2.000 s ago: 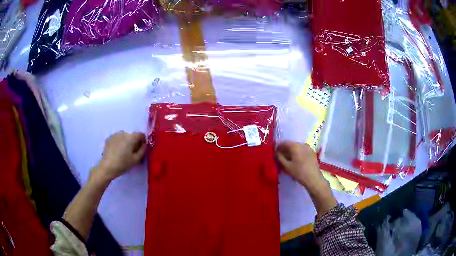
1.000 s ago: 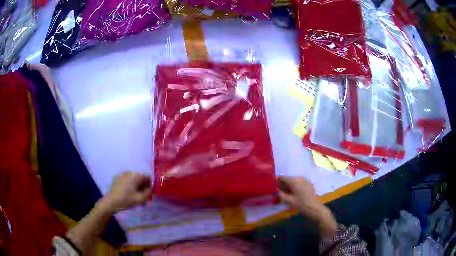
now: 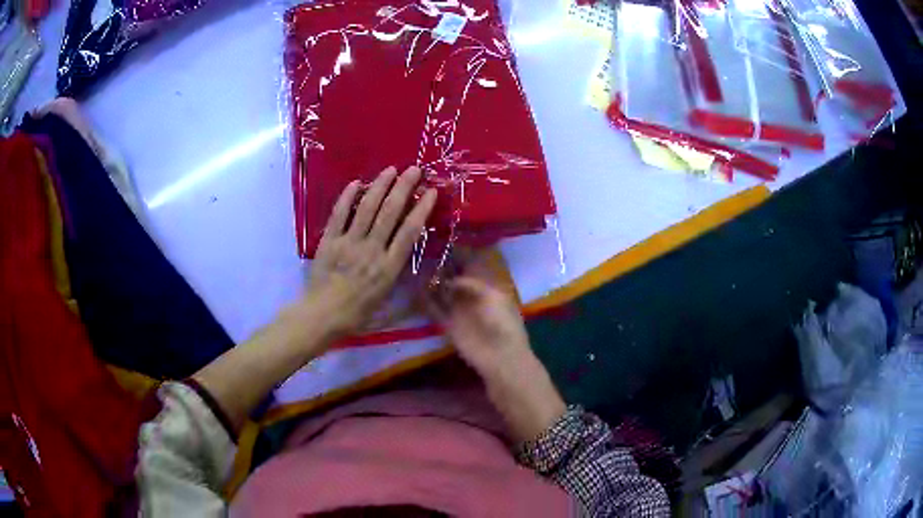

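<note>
A folded red garment (image 3: 385,111) lies in a clear glossy bag on the table, with a small white tag (image 3: 448,27) at its top. My left hand (image 3: 366,238) lies flat on the bag's lower part, fingers slightly spread, holding nothing. My right hand (image 3: 474,309) is just below the garment's lower edge, slightly blurred, its curled fingers on crinkled clear film of the bag mouth. The exact pinch is hard to see. A narrow red strip (image 3: 390,337) crosses the film below my hands.
Empty clear bags with red bands (image 3: 749,86) lie at the right on a yellowish printed sheet (image 3: 670,155). Red garments (image 3: 46,334) and a navy garment (image 3: 127,263) hang at the left. Dark shiny packets (image 3: 96,46) lie at the far left. Yellow-orange tape (image 3: 648,250) edges the table.
The bagged red garment has moved away from me, up the view. My left hand has gone from the bag's lower left corner onto its front, and my right from the right corner to the lower middle.
</note>
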